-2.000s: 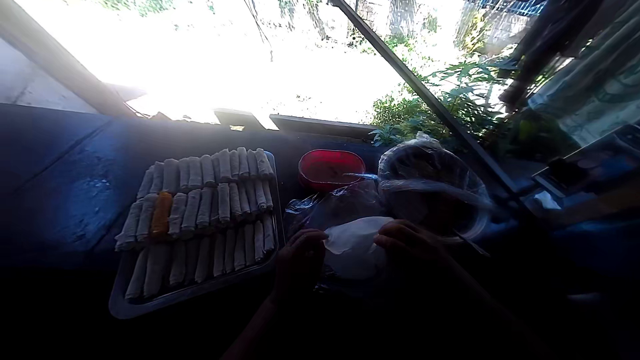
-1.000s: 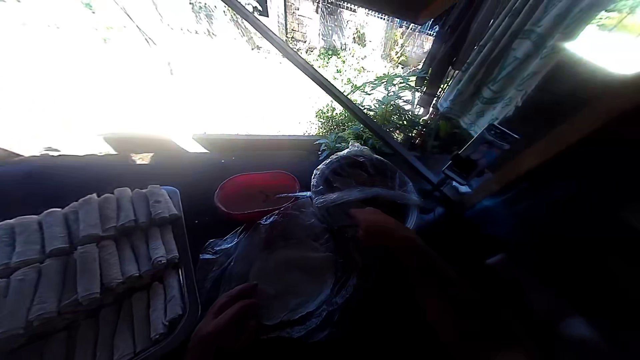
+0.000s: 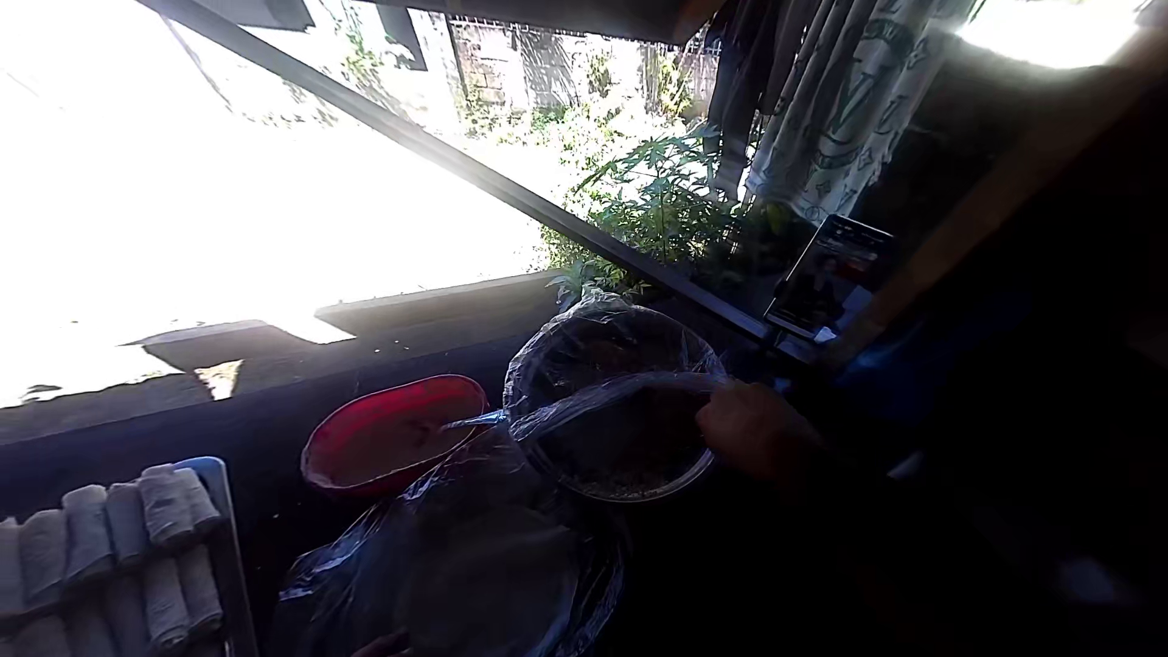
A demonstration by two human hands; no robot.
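My right hand (image 3: 750,427) is at the right rim of a round bowl (image 3: 630,493), its fingers closed on the clear plastic wrap (image 3: 593,399) that partly covers it. Dark filling shows inside, with pale bits near the front. Only the fingertips of my left hand (image 3: 383,644) show at the bottom edge, by a pale round wrapper sheet (image 3: 497,579) lying on plastic; what they do is too dark to tell. A red oval tub (image 3: 397,433) of pale liquid, with a utensil in it, stands left of the bowl. Rolled wrappers (image 3: 91,538) lie in rows on a tray (image 3: 228,547) at lower left.
A lit phone (image 3: 829,276) stands propped behind the bowl to the right. A slanted bar (image 3: 474,178) crosses the window opening, whose ledge (image 3: 438,310) runs behind the tub. A patterned curtain (image 3: 844,114) hangs at upper right, near leafy plants (image 3: 662,196) outside.
Both hands held a white wrapper sheet two seconds ago; a sheet now lies on the plastic. My right hand has moved to the bowl and gripped its plastic cover. The view has swung right.
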